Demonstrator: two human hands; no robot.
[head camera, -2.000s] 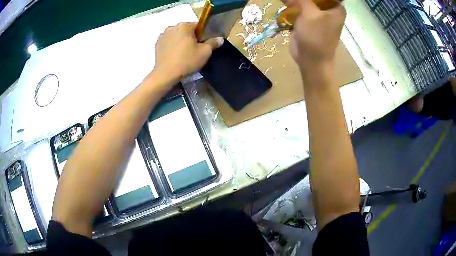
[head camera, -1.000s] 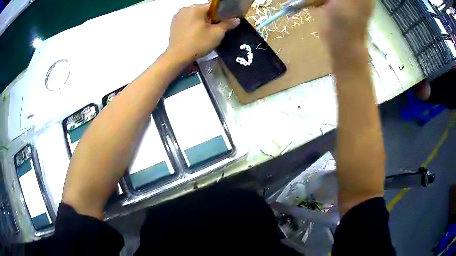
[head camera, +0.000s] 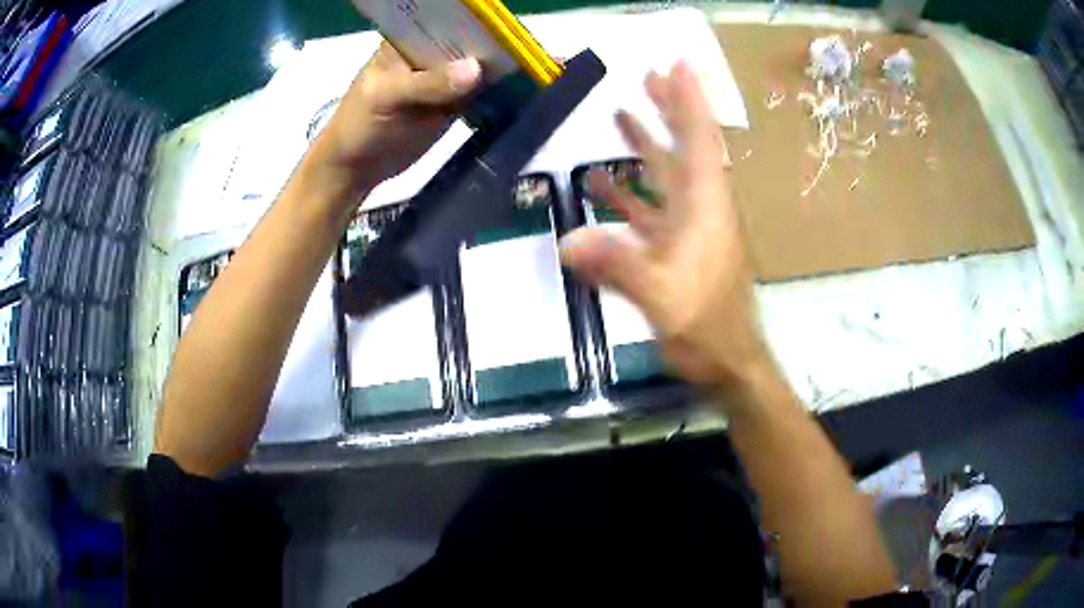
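Observation:
My left hand (head camera: 386, 113) grips a flat unit with a pale face and a yellow-gold edge strip (head camera: 514, 36), near the top of the view. A dark, plain slab (head camera: 458, 196), blurred, slants below it over the tray; how it joins the unit cannot be told. My right hand (head camera: 678, 232) is blurred, with its fingers apart and nothing seen in it, over the right tray pockets. Below, the clear blister tray (head camera: 511, 422) holds several units with white middles (head camera: 517, 297) and teal ends.
Brown cardboard (head camera: 892, 226) with white scraps (head camera: 832, 59) lies at the right. White paper (head camera: 285, 83) lies behind the tray. Stacked dark trays (head camera: 77, 273) stand at the left edge. The bench's front edge runs below the tray. A bag or stand with white parts shows at the lower right.
The view has swung left. My left hand has brought the unit and dark slab from the cardboard to over the tray. My right hand no longer holds the wooden-handled tool; its fingers have spread.

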